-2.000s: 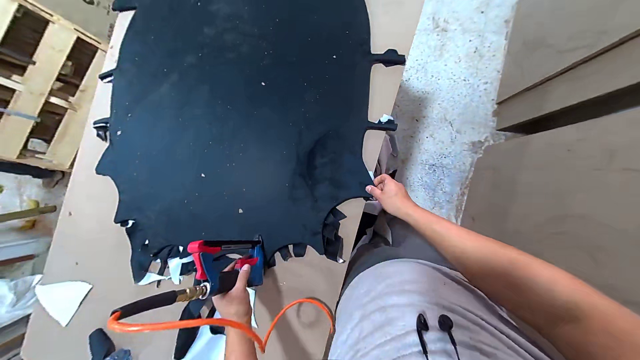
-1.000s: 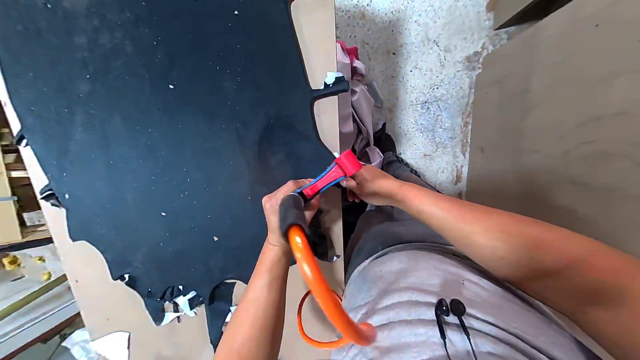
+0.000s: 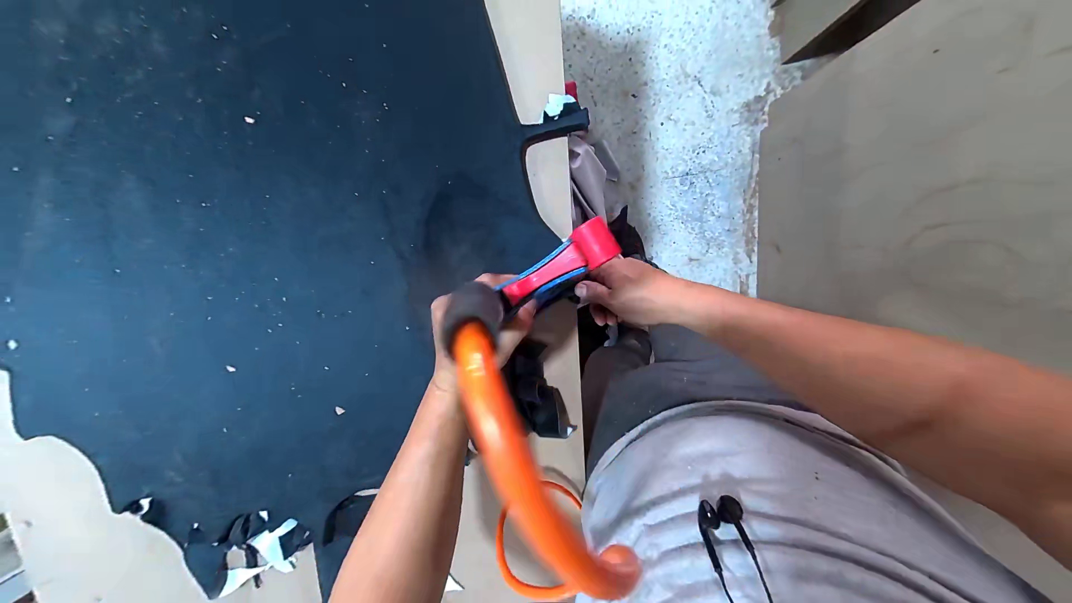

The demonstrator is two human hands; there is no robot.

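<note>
Near the middle, my left hand (image 3: 444,343) is wrapped around the handle of a red and blue pneumatic staple gun (image 3: 544,276) fed by an orange air hose (image 3: 502,444). The gun's red head reaches the board's right edge, just beside my right hand (image 3: 624,289). My right hand has its fingers curled at that edge, beneath the gun's head; whether it pinches material there is hidden. Under the gun lies a large black sheet (image 3: 276,218) with an irregular cut outline, spread on a tan board (image 3: 59,519). One black strap-like tab (image 3: 557,126) reaches over the board's edge.
Grey-brown fabric (image 3: 590,176) hangs beside the board's right edge. Beyond it is a speckled concrete floor (image 3: 678,126), then a plywood panel (image 3: 904,193) at the right. White and black scraps (image 3: 272,544) lie at the sheet's lower edge. Black earphones (image 3: 720,511) hang over my grey shirt.
My left hand has brought the staple gun from the sheet's lower edge to the right edge, next to my right hand. The view has shifted closer to that edge.
</note>
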